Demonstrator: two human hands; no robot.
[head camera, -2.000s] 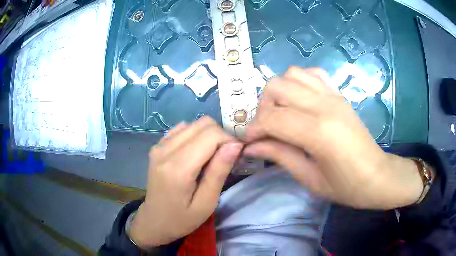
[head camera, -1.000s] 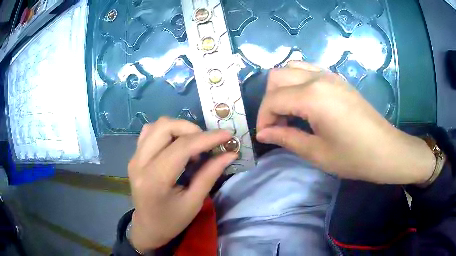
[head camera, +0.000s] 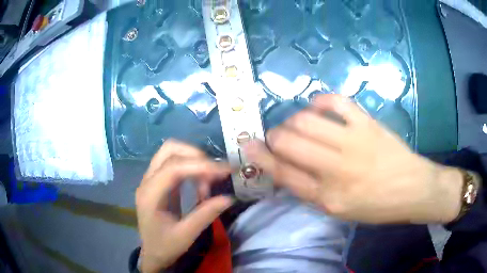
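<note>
The silver fixture bar (head camera: 235, 85) lies across the clear blister tray (head camera: 342, 128), its near end over my lap. It has a single row of several round seats; a round component with a dark shiny centre (head camera: 249, 171) sits at the near end. My left hand (head camera: 184, 194) is left of that end, thumb and fingers apart, with nothing visible between them. My right hand (head camera: 342, 160) is blurred at the bar's right edge, its fingertips over the bar by the last two seats. Whether they hold anything cannot be seen.
A white patterned sheet (head camera: 61, 106) lies left of the tray. A small round part (head camera: 130, 35) is at the tray's upper left. A control panel (head camera: 45, 24) is at the far left, a blue bin (head camera: 32, 184) below the sheet. A black object (head camera: 478, 93) is on the grey right side.
The near end of the bar shows lower in the picture. My left hand has drawn off the end component and opened. My right hand has moved down and left onto the bar.
</note>
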